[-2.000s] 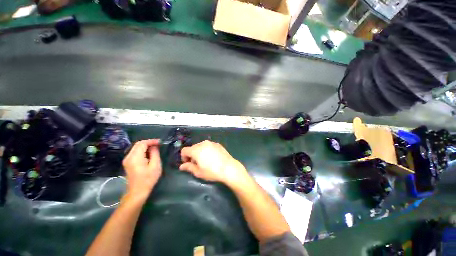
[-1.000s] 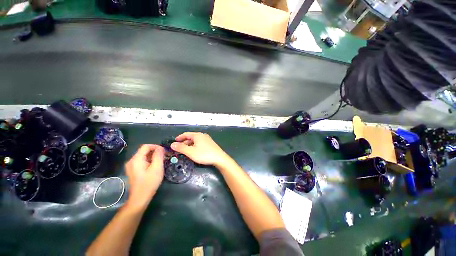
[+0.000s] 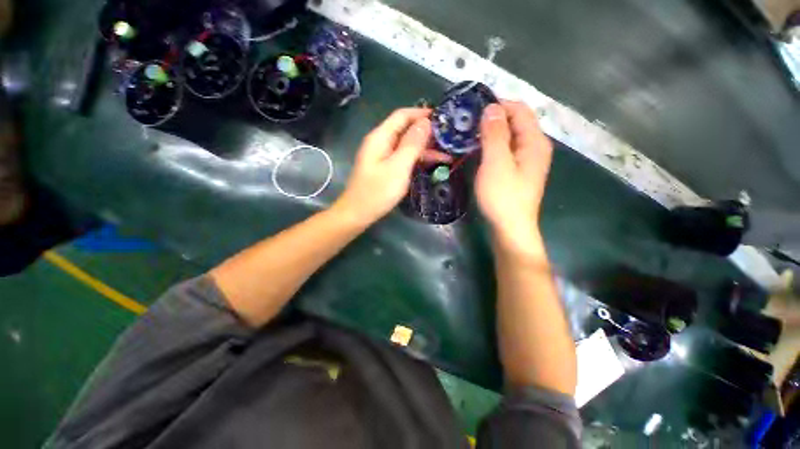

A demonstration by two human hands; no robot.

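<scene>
My left hand [image 3: 383,164] and my right hand [image 3: 513,158] hold a dark wired round insert [image 3: 462,118] between them, its disc face up. Just below it a black cylindrical housing [image 3: 438,197] stands on the mat, with a green connector [image 3: 441,173] at its open end. A red wire runs between the insert and the housing. My fingertips rest on both sides of the insert; the undersides of the fingers are hidden.
Several part-built units [image 3: 213,66] stand upper left beside another wired insert [image 3: 335,61]. A white ring [image 3: 303,172] lies on the mat. A white rail [image 3: 579,123] borders the belt. At right are black cylinders [image 3: 709,228], a ring-ended lead [image 3: 603,313] and a white sheet [image 3: 597,368].
The view has turned and tilted down, so my torso now shows. My hands have raised the wired insert above the housing, its disc face now visible between my fingers.
</scene>
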